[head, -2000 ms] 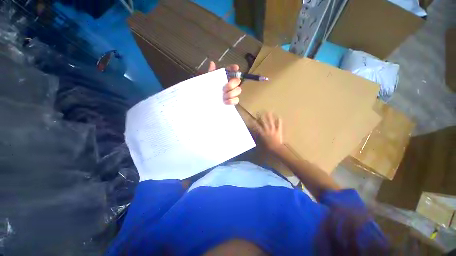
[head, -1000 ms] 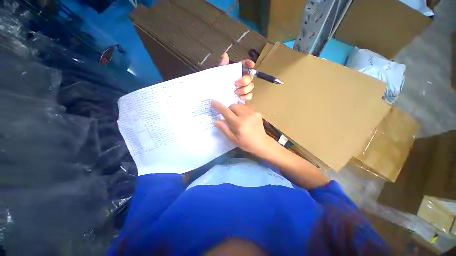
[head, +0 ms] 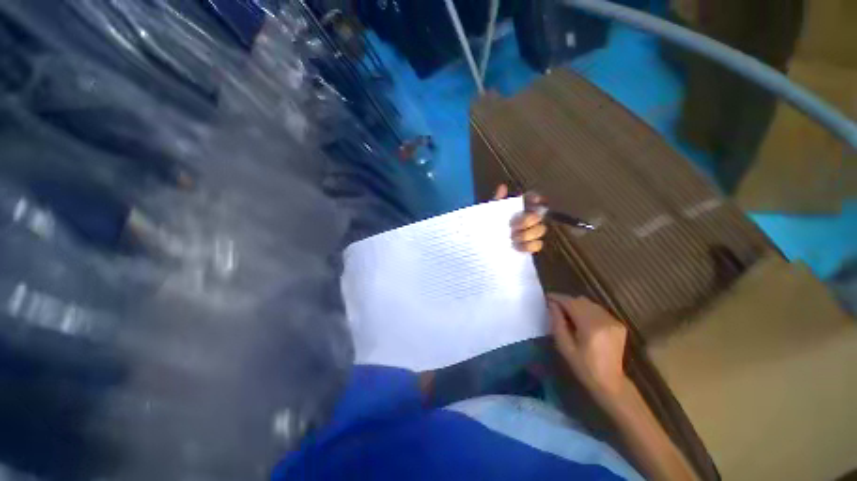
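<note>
The white printed pick list lies tilted in front of me, with faint lines of print. My left hand holds it at the upper right edge, fingers in front, the rest of the hand hidden behind the sheet. The same hand holds a dark pen with its tip pointing right. My right hand is at the lower right edge of the sheet, fingers curled; blur hides whether they grip it.
Dark bagged garments in shiny film fill the left side, blurred. An upright stack of flattened cartons stands at the right, with a plain cardboard sheet beside it. A grey metal tube curves across the top right. Blue floor shows beyond.
The view has turned left, bringing more garments and the metal tube in. My right hand has moved from over the print to the sheet's lower right edge. My left hand still holds list and pen.
</note>
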